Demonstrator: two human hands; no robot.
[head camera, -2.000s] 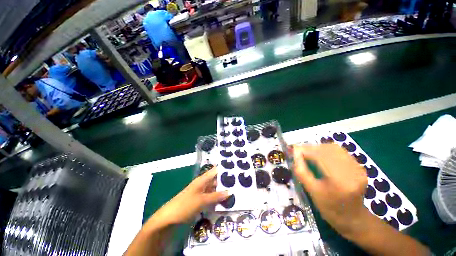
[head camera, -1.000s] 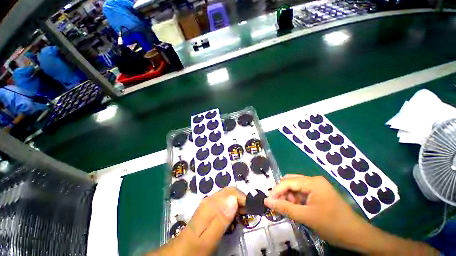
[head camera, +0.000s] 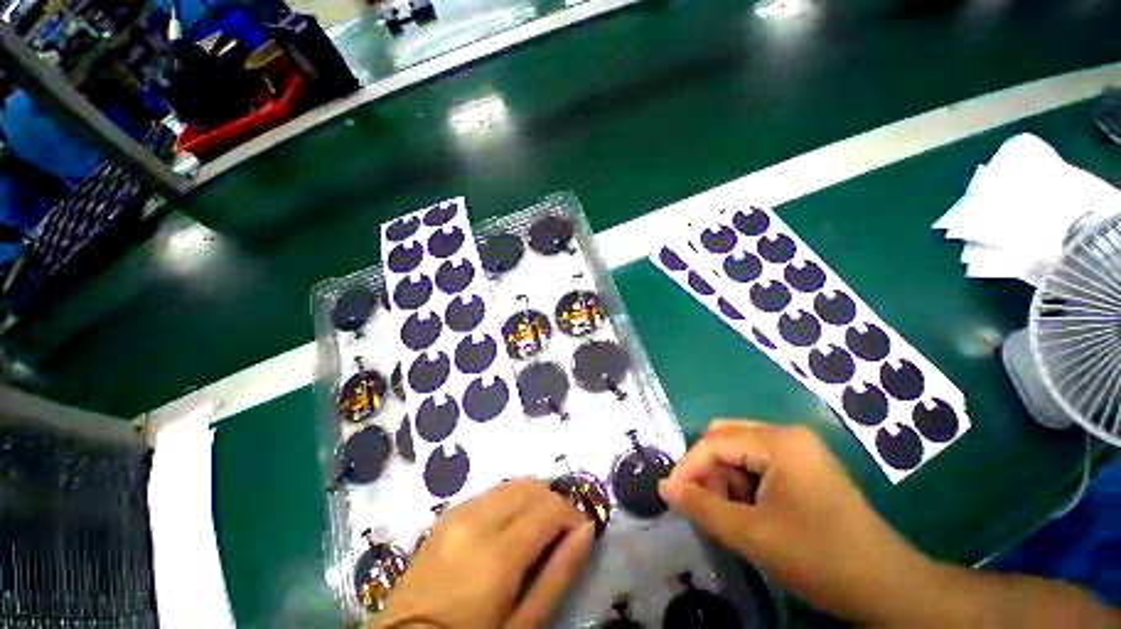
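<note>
The clear blister tray (head camera: 327, 430) holds rows of round modules, some covered in black and some showing orange-gold, such as this uncovered module (head camera: 580, 312). A sheet of black stickers (head camera: 430, 329) lies over the tray's left-middle columns. A black sticker (head camera: 641, 479) lies over a module pocket in a lower row. My right hand (head camera: 787, 510) pinches its right edge with thumb and finger. My left hand (head camera: 492, 559) rests low on the tray with bent fingers beside an orange-gold module (head camera: 588, 501); whether it holds anything is hidden.
More sticker sheets (head camera: 826, 334) lie fanned right of the tray. A white fan (head camera: 1088, 326) and crumpled white paper (head camera: 1018, 209) are at the right. A white strip (head camera: 184, 528) and stacked trays (head camera: 68, 528) are at the left. The green conveyor (head camera: 590, 135) runs behind.
The sticker, earlier held between both hands above the tray, is now down over a pocket. My left fingers are off it. Earlier still, my left hand held the sheet. The view has shifted.
</note>
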